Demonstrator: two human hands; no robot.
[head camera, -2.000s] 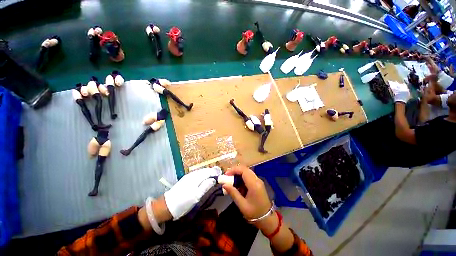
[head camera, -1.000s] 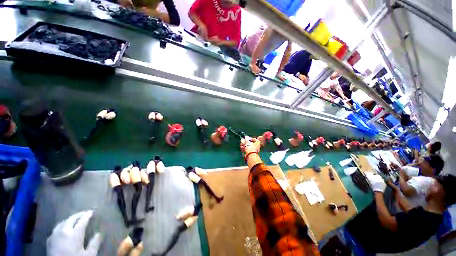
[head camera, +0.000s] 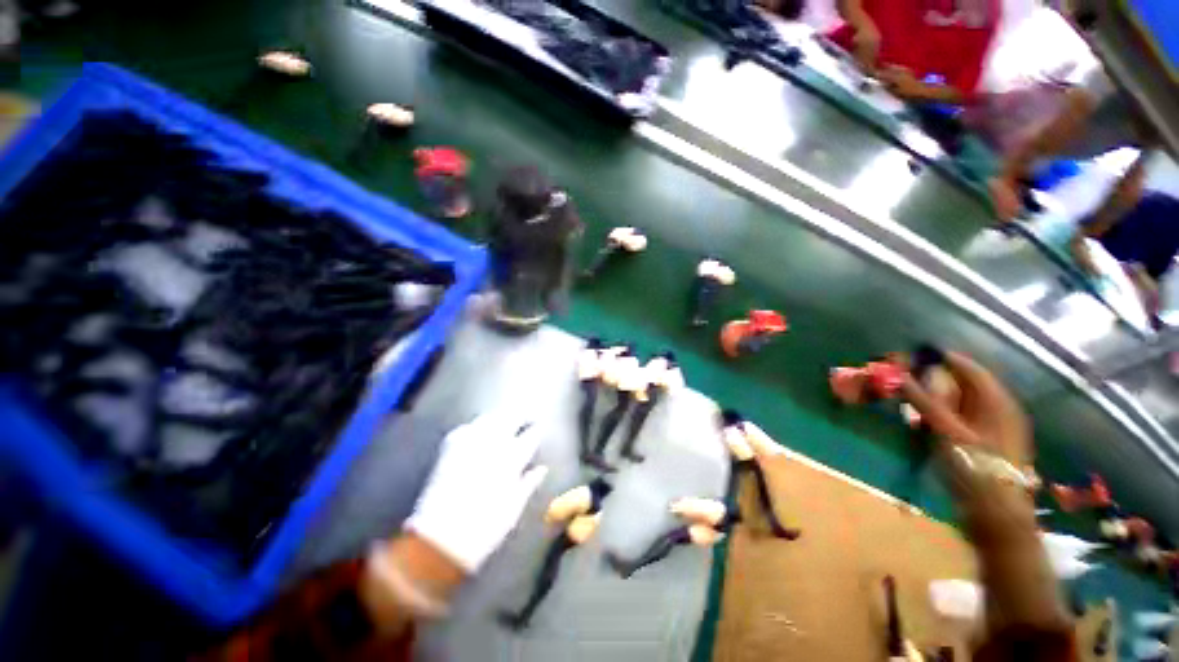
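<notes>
My left hand (head camera: 478, 494), in a white glove, is over the pale mat (head camera: 647, 600) with fingers apart and empty. My bare right hand (head camera: 983, 420) reaches over the green belt (head camera: 795, 385). A dark piece (head camera: 928, 357) shows at its fingertips beside a red upper body piece (head camera: 869, 379); blur hides whether it is gripped. Several leg-and-hip subassemblies (head camera: 626, 375) lie side by side at the mat's back. Another subassembly (head camera: 559, 556) and one more (head camera: 678, 533) lie nearer. A further one (head camera: 760, 468) crosses onto the tan board (head camera: 815, 588).
A blue parts bin (head camera: 369, 498) full of black legs stands at left. A dark bottle (head camera: 530, 246) stands between it and the belt. Figure parts lie along the belt. A black tray (head camera: 550, 45) and people, one in a red shirt (head camera: 934, 45), are across the belt.
The view has swung left and blurred, bringing the blue bin in. My left hand has moved from low on the mat to beside the bin. My right hand is still over the belt.
</notes>
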